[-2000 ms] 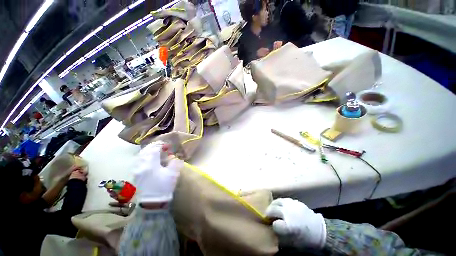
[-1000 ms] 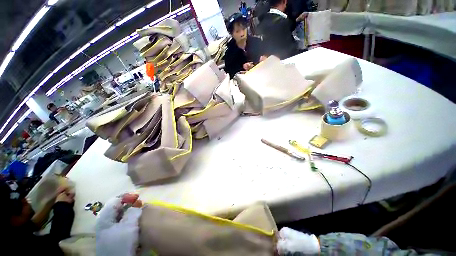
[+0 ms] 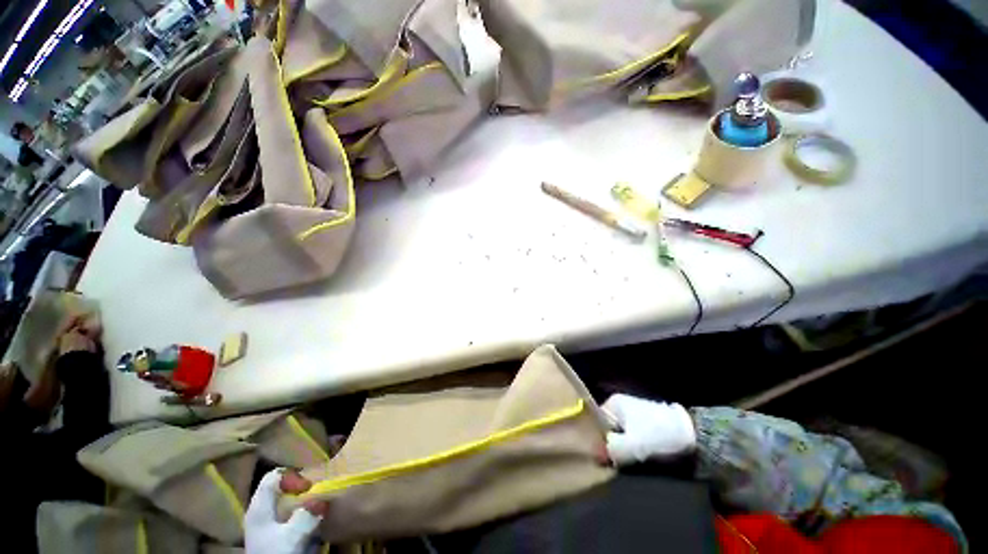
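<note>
A taupe bag body (image 3: 466,465) with a yellow piping line (image 3: 455,446) along its seam is stretched between my two hands, below the table's front edge. My left hand (image 3: 280,517), in a white glove with bare fingertips, grips its left end. My right hand (image 3: 650,430), also in a white glove, grips its right end beside a raised pointed corner. The right fingers are partly hidden by the fabric.
A pile of bags (image 3: 271,141) lies at the back left of the white table (image 3: 455,292). Right: brown stick (image 3: 590,208), red-black pen tool (image 3: 710,232), corded green tool (image 3: 663,255), blue-topped bottle (image 3: 745,121), tape roll (image 3: 820,159). Left: red container (image 3: 193,370), more bags (image 3: 179,460), another person's hand (image 3: 76,333).
The view has tipped down, so the table things appear higher. The left end of the held bag is now lower than the right. Both hands still hold it.
</note>
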